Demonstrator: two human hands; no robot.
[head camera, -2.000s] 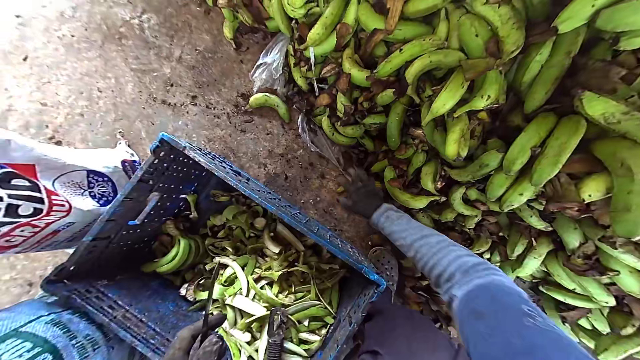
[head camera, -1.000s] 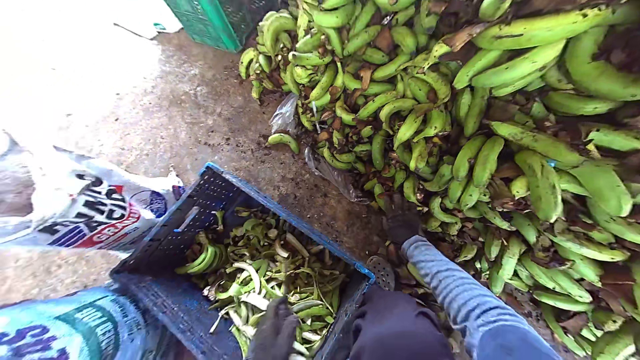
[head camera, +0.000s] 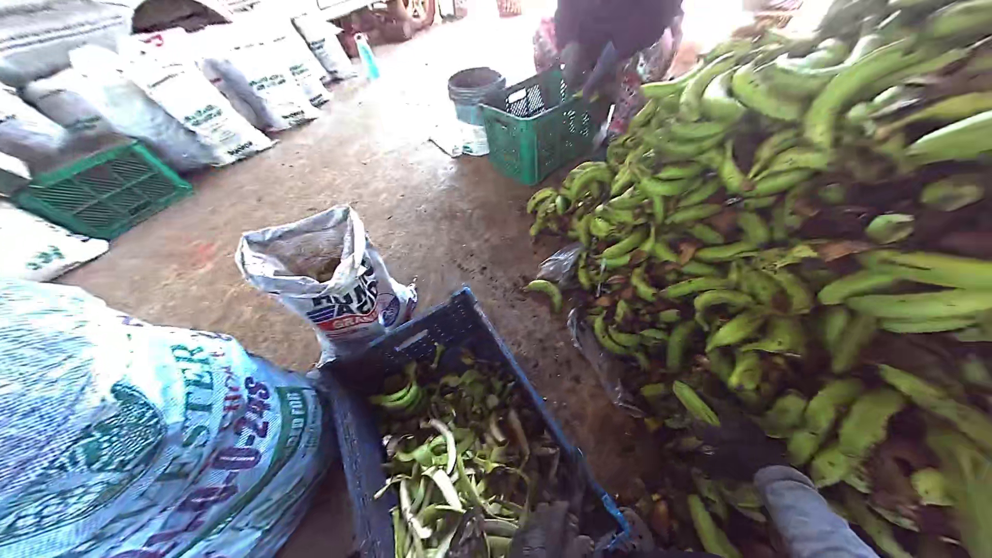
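A dark blue plastic crate (head camera: 527, 372) stands tilted at bottom centre, with green and pale banana or plantain peels (head camera: 446, 465) and some whole green fruit inside. My left hand (head camera: 546, 531), in a dark glove, is over the peels at the crate's lower end; its fingers are blurred. At the foot of a large heap of green bananas or plantains (head camera: 721, 256) is my right hand (head camera: 732, 446), dark-gloved below a grey-blue sleeve. One green fruit (head camera: 696, 403) lies just beside it; whether the fingers touch it is unclear.
A white sack (head camera: 341, 287) stands open behind the crate, and a large full woven sack (head camera: 155, 418) is at left. Farther back are a green crate (head camera: 535, 139), a bucket (head camera: 474, 89), another green crate (head camera: 105, 190), filled white sacks (head camera: 194, 108) and a bending person (head camera: 612, 46).
The view has swung up and widened, showing the back of the floor and a person. My right hand has stayed at the heap's edge and my left hand at the crate.
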